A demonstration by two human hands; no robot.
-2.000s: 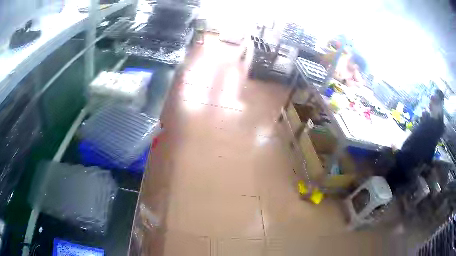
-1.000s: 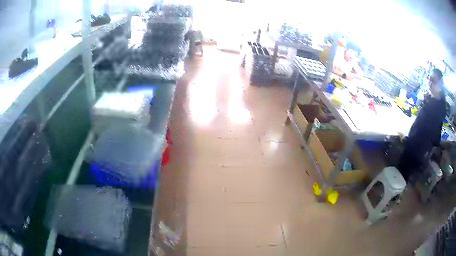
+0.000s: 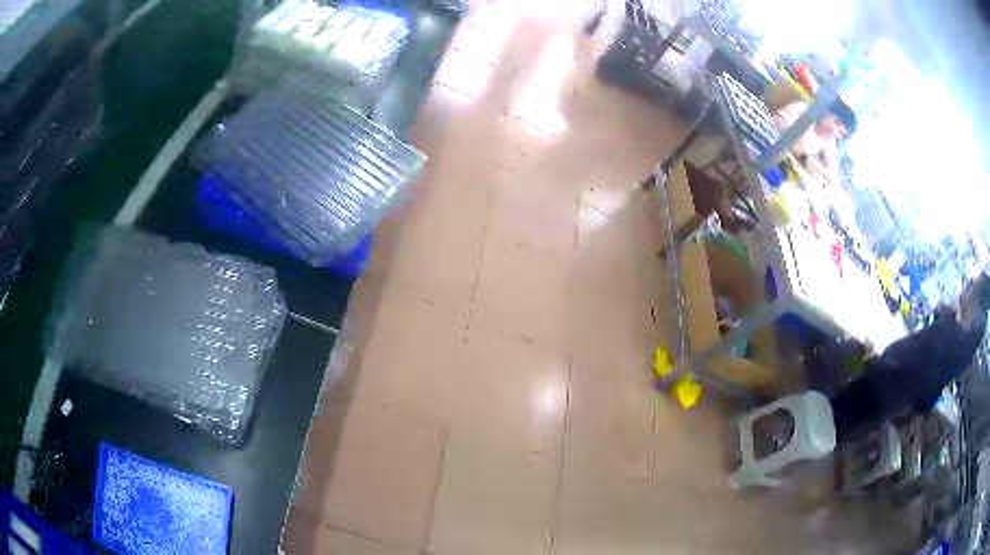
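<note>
Neither of my hands is in the picture. The small-parts tray (image 3: 163,507) lies on the black bench mat (image 3: 284,374) at the lower left, a blue rectangle covered with pale specks. Behind it sits the clear empty blister tray stack (image 3: 174,325). Farther back, a clear ridged tray (image 3: 315,173) lies tilted over a blue tray (image 3: 244,222). At the top left, a clear tray stack (image 3: 326,43) shows rows of white pieces. Part of a blue tray with white units (image 3: 24,531) shows at the bottom left corner.
A tiled floor aisle (image 3: 489,325) runs right of the bench. Across it stand a workbench (image 3: 836,271), cardboard boxes (image 3: 711,293) on its lower shelf, and a white stool (image 3: 787,434). A person in dark clothing (image 3: 912,374) is at the right; another person (image 3: 820,136) is behind the bench.
The view has tilted down and turned. The small-parts tray, out of view one second ago, shows again at the lower left. The bench trays sit higher in the picture.
</note>
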